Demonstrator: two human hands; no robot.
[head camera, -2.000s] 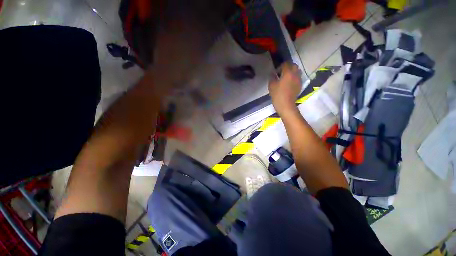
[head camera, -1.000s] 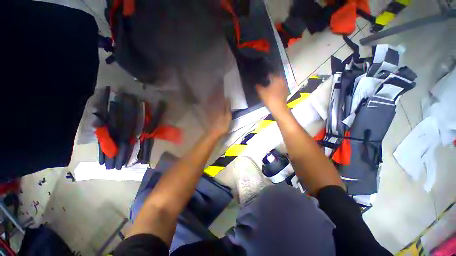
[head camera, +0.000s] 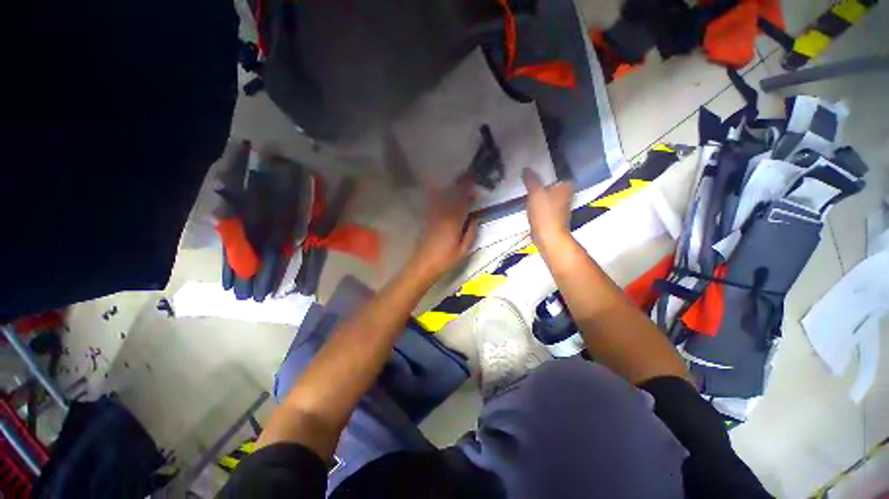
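A pale grey-white piece (head camera: 434, 122) lies over dark grey cut panels (head camera: 583, 117) with white edges, at the upper middle. A small dark bunched thing (head camera: 487, 161) lies on the pale piece. My left hand (head camera: 453, 226), blurred, is at the near left edge of the pale piece. My right hand (head camera: 549, 207) is at its near right corner, thumb up over the edge. Both hands seem to touch the layers, but whether the fingers pinch them is unclear. A large dark grey cloth (head camera: 366, 58) with orange-red strips covers the far side.
Tied bundles stand left (head camera: 268, 219) and right (head camera: 755, 292). A folded dark grey stack (head camera: 424, 361) is by the feet. Black-and-yellow tape (head camera: 478, 286) runs below the panels. Dark and orange-red cloth (head camera: 731, 34) lies upper right, white scraps (head camera: 848, 322) far right, a large dark shape (head camera: 107, 136) left.
My left hand has come from the blurred upper left to beside the pale piece's near edge. The pale piece now lies spread over the dark panels, the small dark thing on it.
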